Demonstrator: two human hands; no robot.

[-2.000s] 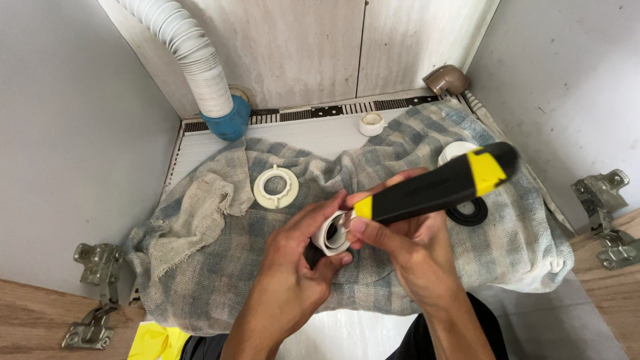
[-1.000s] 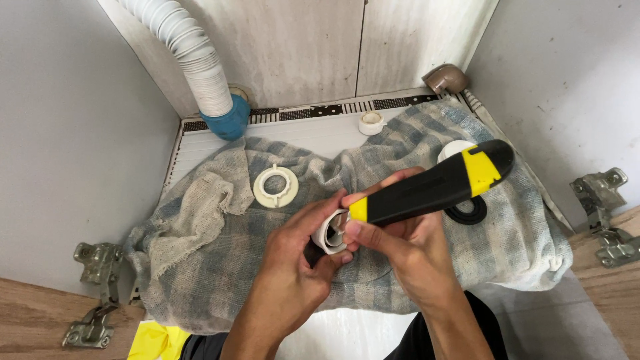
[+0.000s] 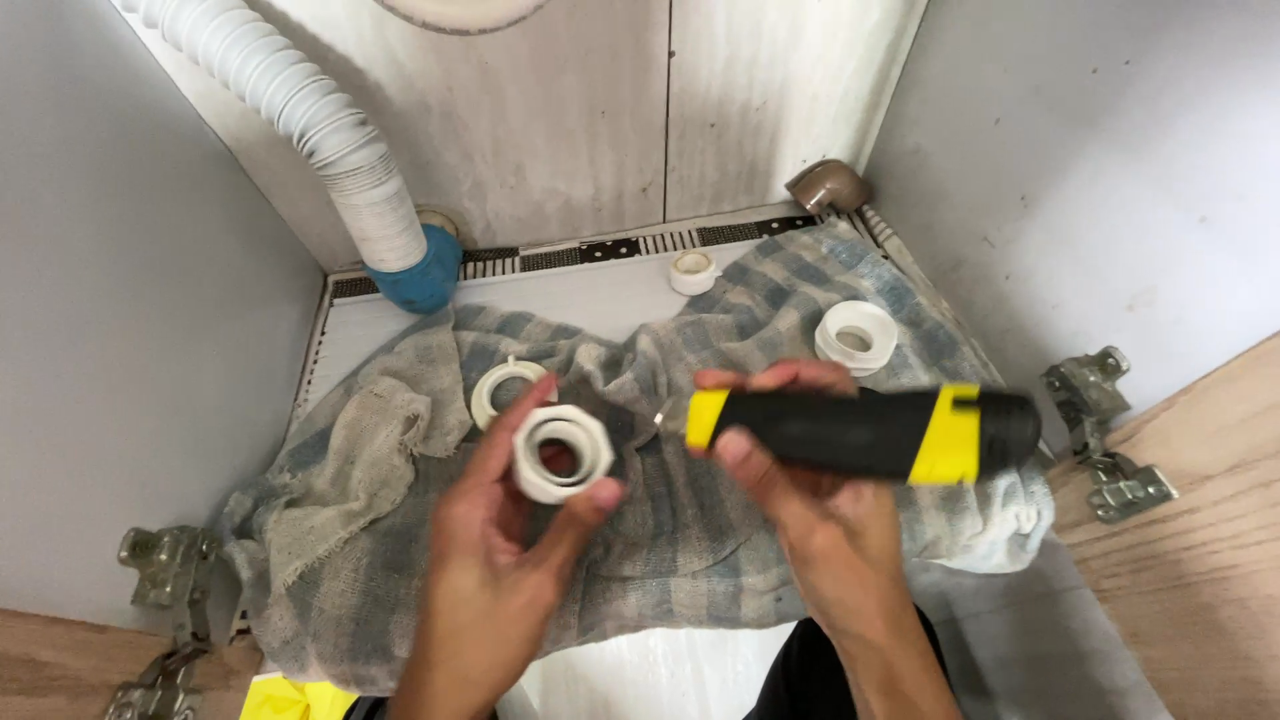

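My left hand (image 3: 510, 540) holds a white plastic pipe nut (image 3: 562, 455) between thumb and fingers, its round opening facing up at the camera. In my right hand (image 3: 820, 500) lies a utility knife (image 3: 830, 430) with a black and yellow handle, its short metal tip pointing left toward the nut but apart from it. Just behind the nut, a cream plastic flanged ring (image 3: 490, 393) rests on a checked cloth (image 3: 700, 595), partly hidden by my left fingers. Beyond the knife sits a white threaded plastic fitting (image 3: 873, 340). A small white ring (image 3: 692, 272) stands farther back.
A white corrugated drain hose (image 3: 345, 160) runs down into a blue connector (image 3: 420, 270) at the back left. A brown pipe elbow (image 3: 830, 187) is in the back right corner. Metal cabinet hinges (image 3: 170, 570) (image 3: 1090, 400) stick out at both sides, and grey cabinet walls rise left and right.
My hands have moved apart. The knife tip, earlier at the nut's opening, is now away from it to the right, and the nut has turned to face the camera.
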